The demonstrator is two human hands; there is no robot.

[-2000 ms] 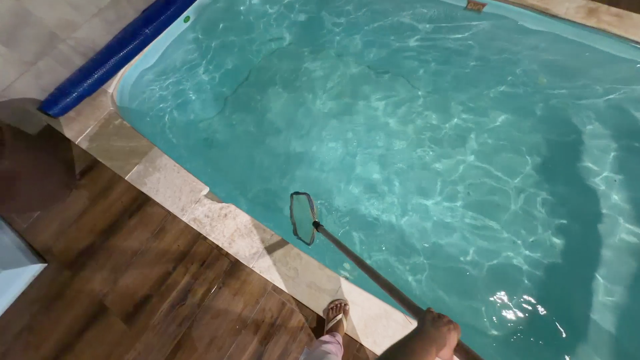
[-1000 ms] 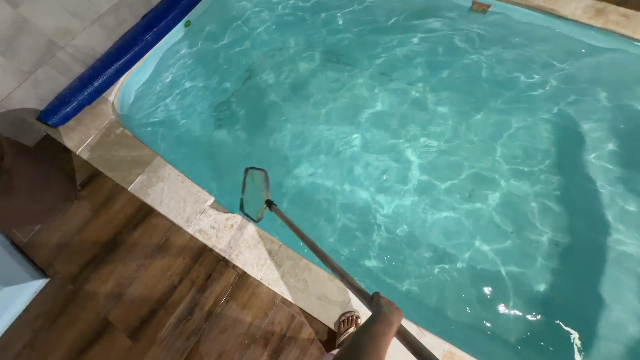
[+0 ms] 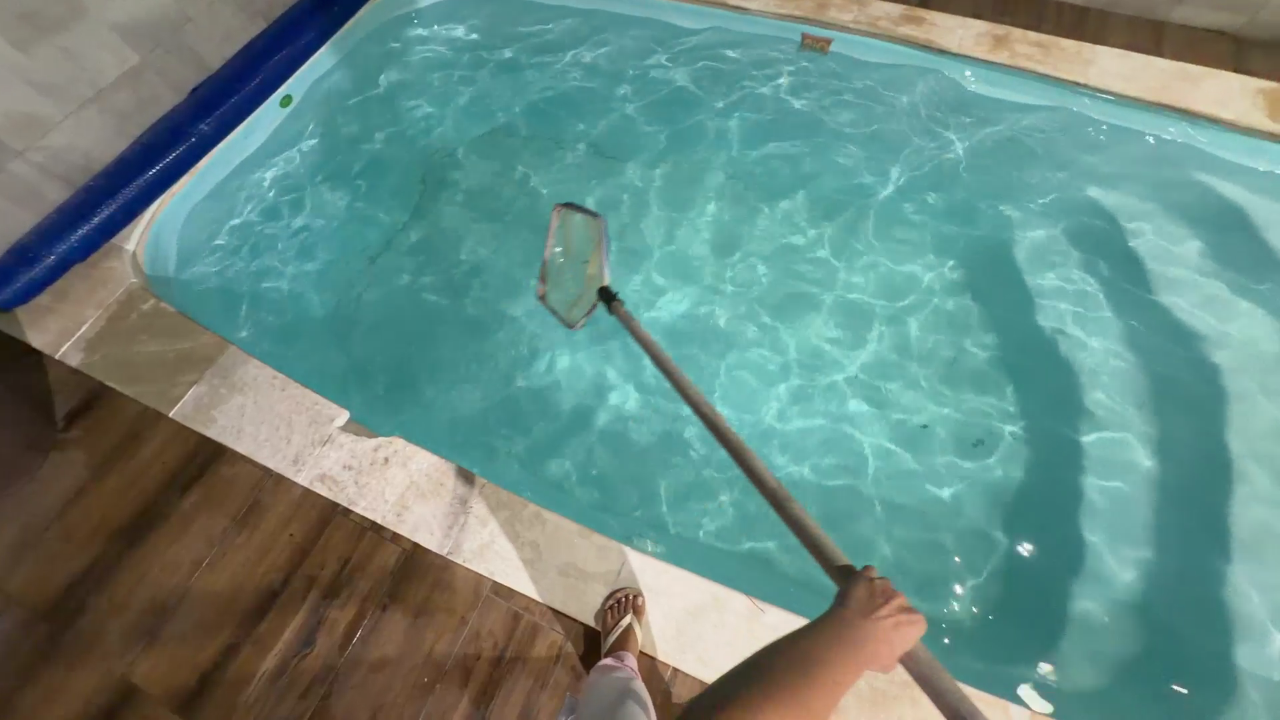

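Observation:
My left hand (image 3: 880, 620) is closed around the grey pole (image 3: 745, 455) of a pool skimmer, its forearm reaching in from the bottom edge. The pole runs up and left to a flat skimmer net (image 3: 574, 266) with a dark-edged angular frame. That net appears over the pool water (image 3: 780, 300), away from the near edge; whether it touches the surface is unclear. Past my left hand the pole leaves the view at the lower right. My right hand is out of view.
Pale stone coping (image 3: 390, 480) with a chipped edge borders the pool. A sandalled foot (image 3: 622, 615) stands on it, beside the wood-look floor (image 3: 200, 560). A rolled blue cover (image 3: 170, 150) lies along the left end. Curved underwater steps (image 3: 1150, 400) show at right.
The skimmer net has moved from close to the near coping, where it was one second ago, out over the water. My left hand has kept hold of the pole.

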